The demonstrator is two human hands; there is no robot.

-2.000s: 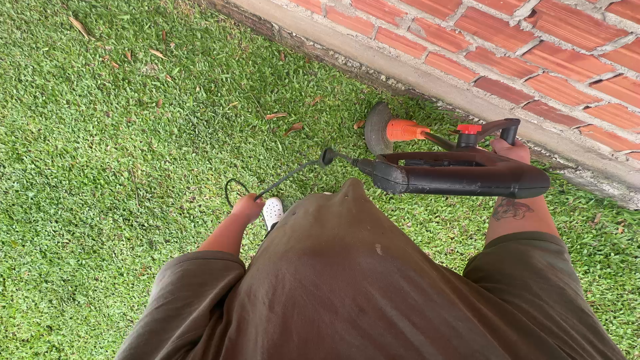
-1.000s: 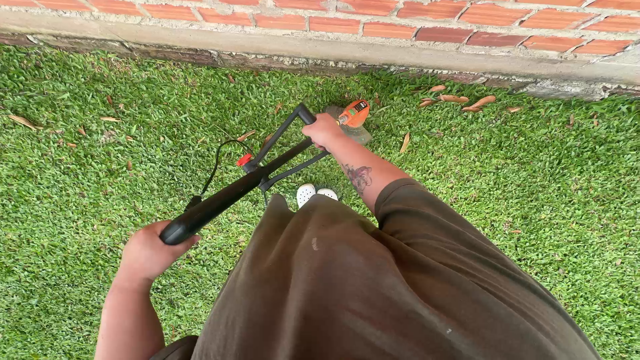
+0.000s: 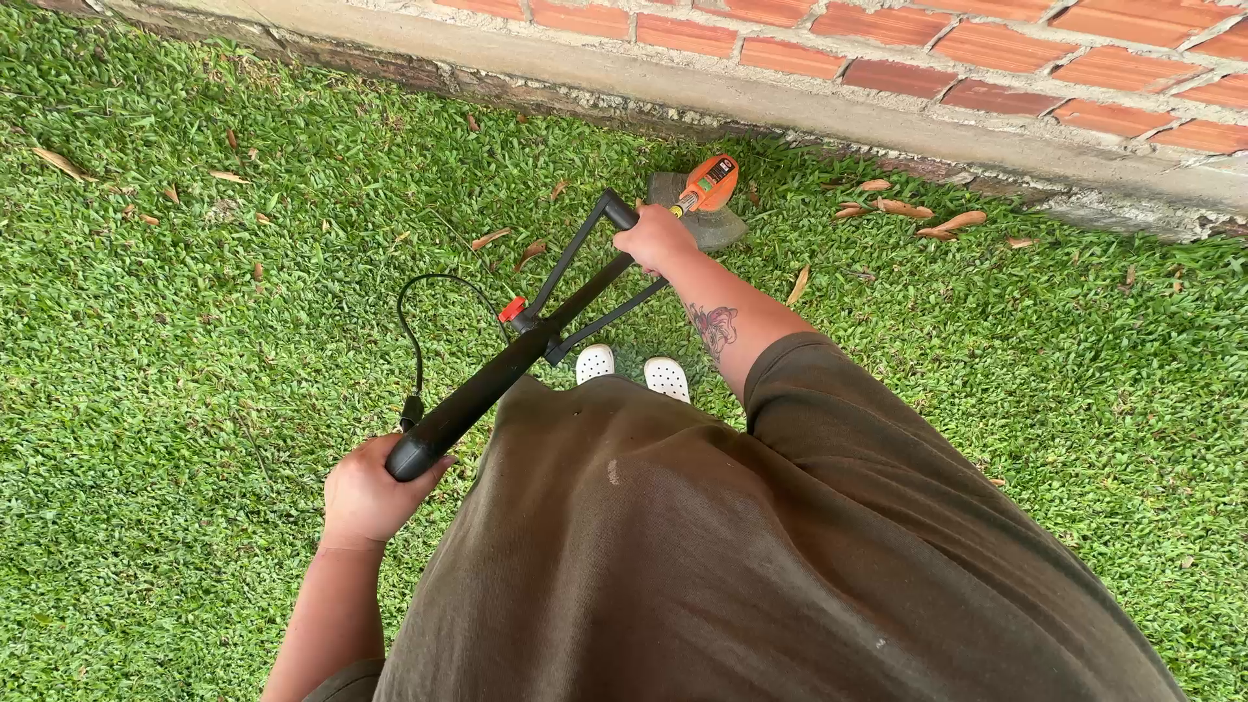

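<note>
A black and orange electric string trimmer (image 3: 497,380) runs diagonally in front of me. At its rear end my left hand (image 3: 375,487) is closed around the grip, with the fingers partly hidden beneath. My right hand (image 3: 655,237) grips the black front handle. The orange motor head (image 3: 715,182) and its dark guard (image 3: 720,229) are low over or on the grass near the wall. A red knob (image 3: 512,309) marks the handle joint. From a plug near my left hand, a black cord (image 3: 402,312) loops over the lawn.
A brick wall (image 3: 799,58) on a concrete base (image 3: 585,83) crosses the top of the view. Dry curled leaves (image 3: 904,209) lie on the grass (image 3: 214,312) by its foot. My white clogs (image 3: 667,378) show below the shaft.
Two seconds ago my left hand held the cord and my right hand the trimmer's front handle. Now my left hand is on the rear grip. The view has turned.
</note>
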